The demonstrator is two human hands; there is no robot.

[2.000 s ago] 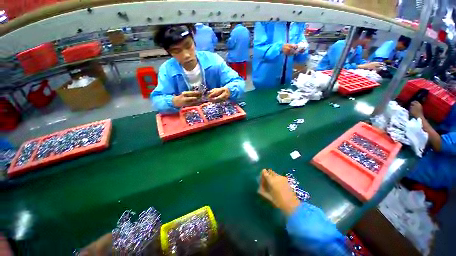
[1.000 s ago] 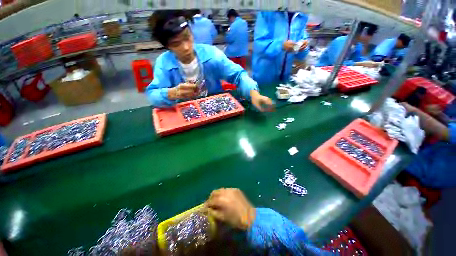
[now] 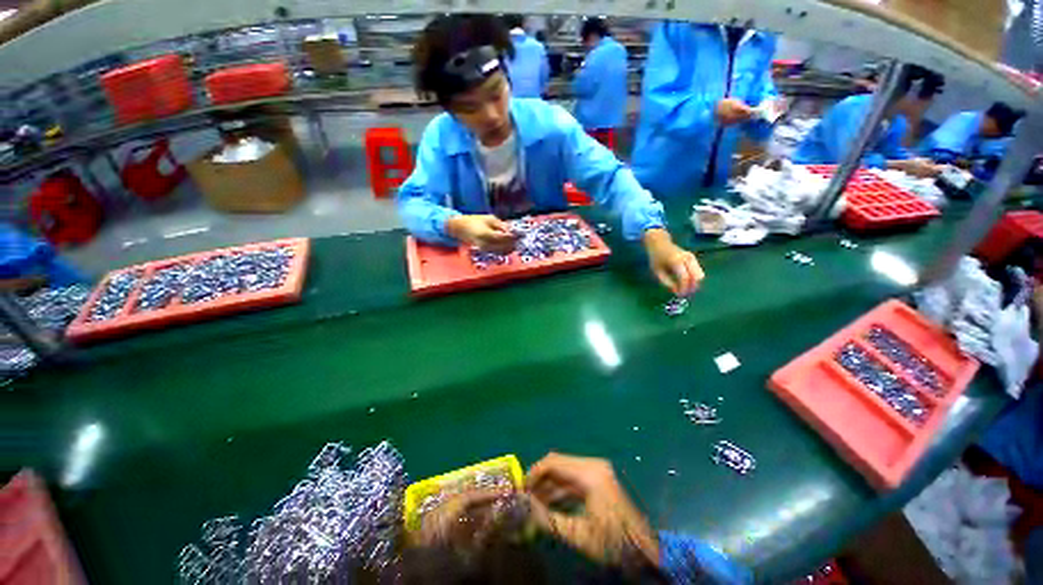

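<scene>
A yellow tray (image 3: pixel 463 479) of small silvery parts stands at the near edge of the green belt. My right hand (image 3: pixel 592 503) is at its right side, fingers curled, and whether it holds a part cannot be told. My left hand (image 3: pixel 467 517) is dark and blurred over the tray's near part, and its hold cannot be made out. A large tangled heap of silvery frame-like parts (image 3: pixel 326 520) lies left of the tray. Two small groups of parts, one here (image 3: pixel 733 457) and one behind it (image 3: pixel 700 411), lie to the right.
Orange-red compartment trays with silvery parts lie at right (image 3: pixel 875 389), far centre (image 3: pixel 509 269) and far left (image 3: pixel 189 289). A white square (image 3: pixel 726 362) lies on the belt. A worker opposite reaches a hand (image 3: pixel 677 272) to small parts. White crumpled material (image 3: pixel 761 203) is piled behind.
My right hand has moved from the parts at right to the yellow tray. My left hand has come over the tray. The opposite worker's hand has reached out over the belt. The view has shifted.
</scene>
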